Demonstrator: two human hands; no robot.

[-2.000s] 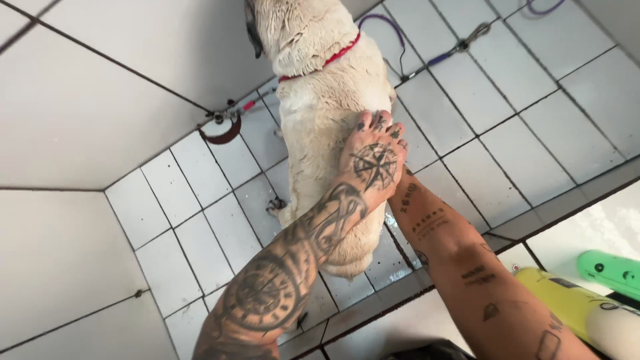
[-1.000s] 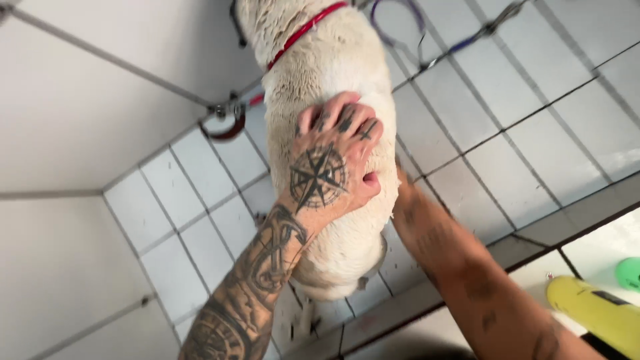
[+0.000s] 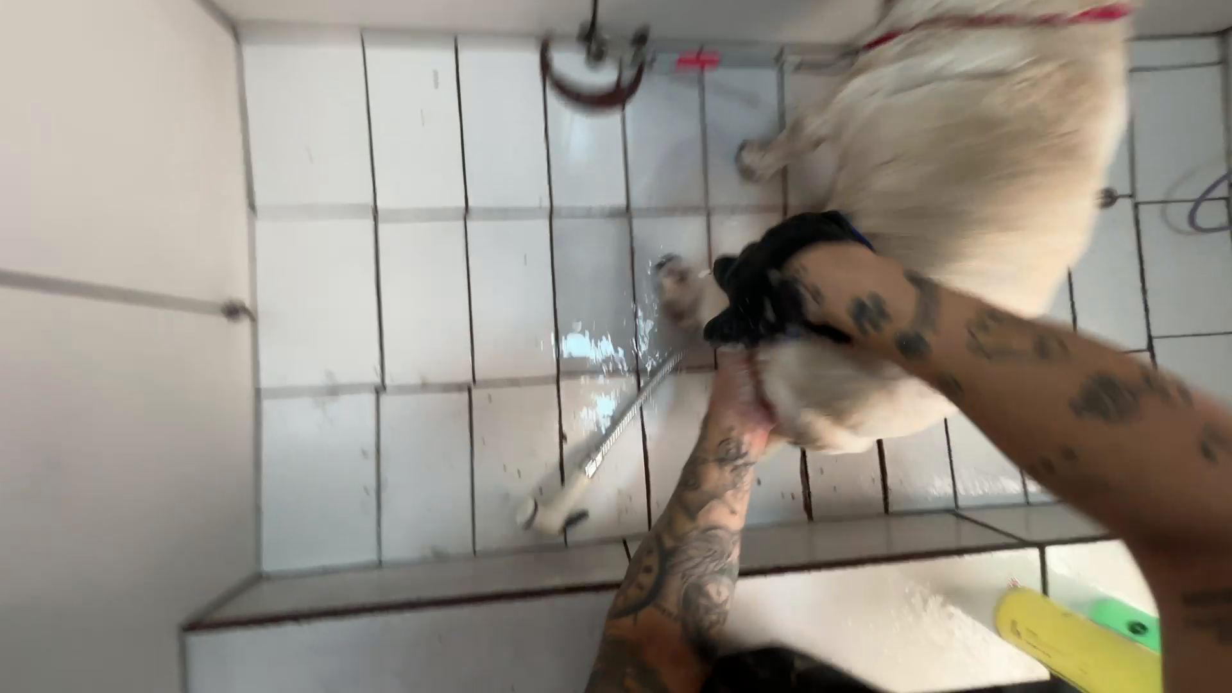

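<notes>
A wet, pale-coated dog (image 3: 972, 164) with a red collar (image 3: 1001, 21) stands on the tiled floor, its rump toward me. My right hand (image 3: 780, 284), in a black glove, is curled over one of its hind legs, with the paw (image 3: 677, 284) showing beyond the fingertips. Below it my bare left hand (image 3: 746, 395) touches the same leg near the rump; its fingers are blurred and partly hidden. A white handheld shower head (image 3: 558, 505) on a metal hose (image 3: 626, 423) lies on the tiles to the left of my hands.
White tiled walls enclose the basin, with a raised ledge (image 3: 433, 577) nearest me. A yellow bottle (image 3: 1078, 640) and a green one (image 3: 1126, 616) lie at lower right. A dark red curved strap (image 3: 592, 91) hangs at the far wall. A purple cord (image 3: 1208, 207) is at the right.
My left hand has left the dog's back and is now low by the hind leg. The gloved right hand, hidden before, has come across to the leg. The view has turned and shifted left.
</notes>
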